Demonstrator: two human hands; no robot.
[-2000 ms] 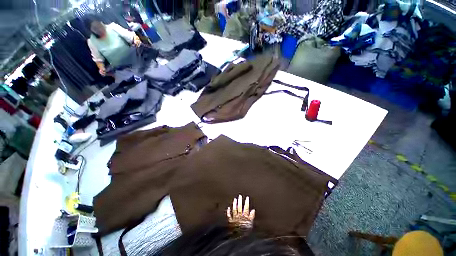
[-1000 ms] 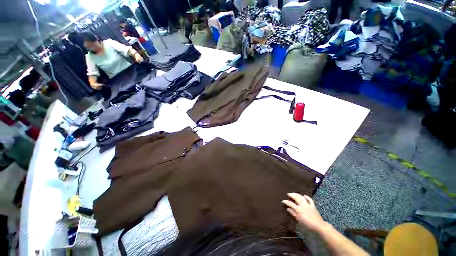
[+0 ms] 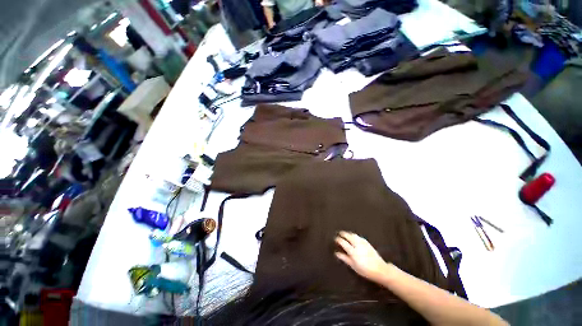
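A brown sleeveless garment (image 3: pixel 332 210) lies spread on the white table in front of me, its upper part folded toward the far left. A hanger hook shows near its neckline. Dark tie belts (image 3: pixel 220 223) trail from it at left and right. My right hand (image 3: pixel 358 253) rests flat on the cloth, fingers slightly apart, holding nothing. My left hand is not in view; dark hair covers the bottom edge. Small snips (image 3: pixel 482 233) and a thin stick (image 3: pixel 490 223) lie to the right, near a red thread cone (image 3: pixel 537 188) lying tilted.
A second brown garment (image 3: pixel 434 95) lies farther up the table. Folded dark grey garments (image 3: pixel 364 38) are stacked at the far end, by a person's arm. A white basket (image 3: pixel 191 175), a blue-purple bottle (image 3: pixel 150 218) and a dark cone (image 3: pixel 203 227) stand or lie at the left.
The view has swung left and down. My right hand has moved from the garment's right side toward its middle. The garments lie much as before.
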